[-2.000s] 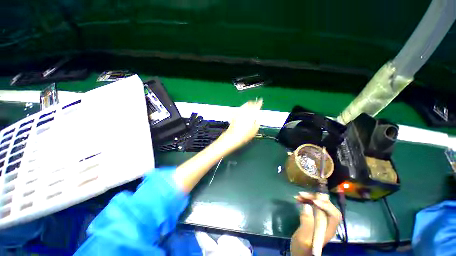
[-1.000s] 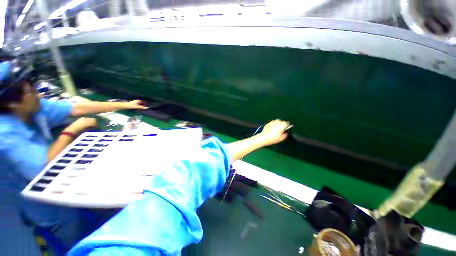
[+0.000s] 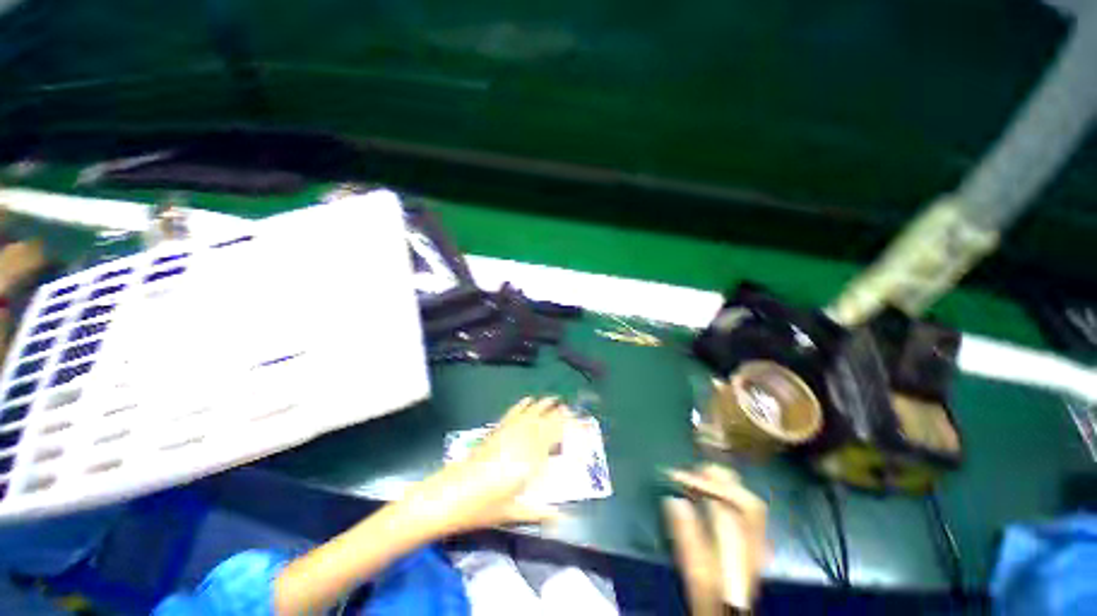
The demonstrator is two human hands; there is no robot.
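A pale, flat phone board (image 3: 586, 463) lies on the green mat at the front edge, blurred. My left hand (image 3: 523, 451) is on it, its fingers over the middle of the board. My right hand (image 3: 722, 517) is right of the board, below the tan pot, closed around the pale handle of the soldering iron (image 3: 730, 560). The iron's tip is too blurred to make out. A pile of small black modules (image 3: 499, 327) lies behind the board.
The white blister tray (image 3: 241, 361) stands tilted at left, over a black tray (image 3: 439, 247). The tan pot (image 3: 776, 407) and black soldering station (image 3: 896, 415) stand at right. Thin metallic lines (image 3: 628, 333) lie by the white strip. Another person's sleeve (image 3: 1047, 572) shows at right.
My left hand has come back from over the belt to the mat, with a board now under it. The view has tilted down, and my right hand is in view again.
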